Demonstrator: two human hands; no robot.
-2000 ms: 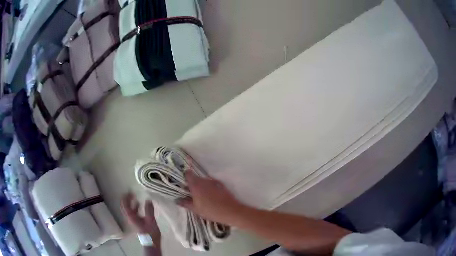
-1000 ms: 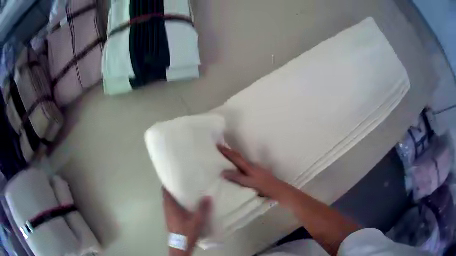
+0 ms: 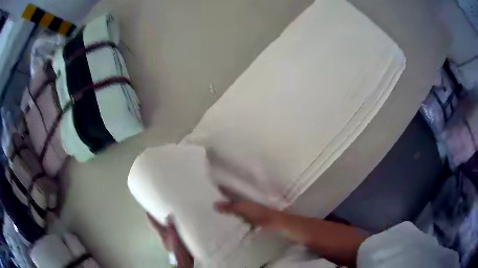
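Note:
A long folded cream cloth (image 3: pixel 309 99) lies flat across the table, with its layered edges towards the right. Its near end is folded over into a thick cream bundle (image 3: pixel 173 183). My left hand (image 3: pixel 175 241) is at the bundle's lower left side, partly cut off by the bottom edge, its fingers against the cloth. My right hand (image 3: pixel 251 212) lies on the bundle's right side, fingers spread and slightly blurred. The undersides of both hands are hidden.
A mint bundle with a black stripe and dark ties (image 3: pixel 97 89) lies at the upper left. Pink (image 3: pixel 44 120) and beige (image 3: pixel 34 178) tied bundles stand beside it. A cream roll (image 3: pixel 55 254) is at the lower left. Plastic-wrapped bundles (image 3: pixel 461 131) are at the right, beyond the table (image 3: pixel 173 47).
The rolled end seen first is now a smooth, thick folded bundle. My hands have moved from the roll's ends to the bundle's two sides. The view has shifted and turned.

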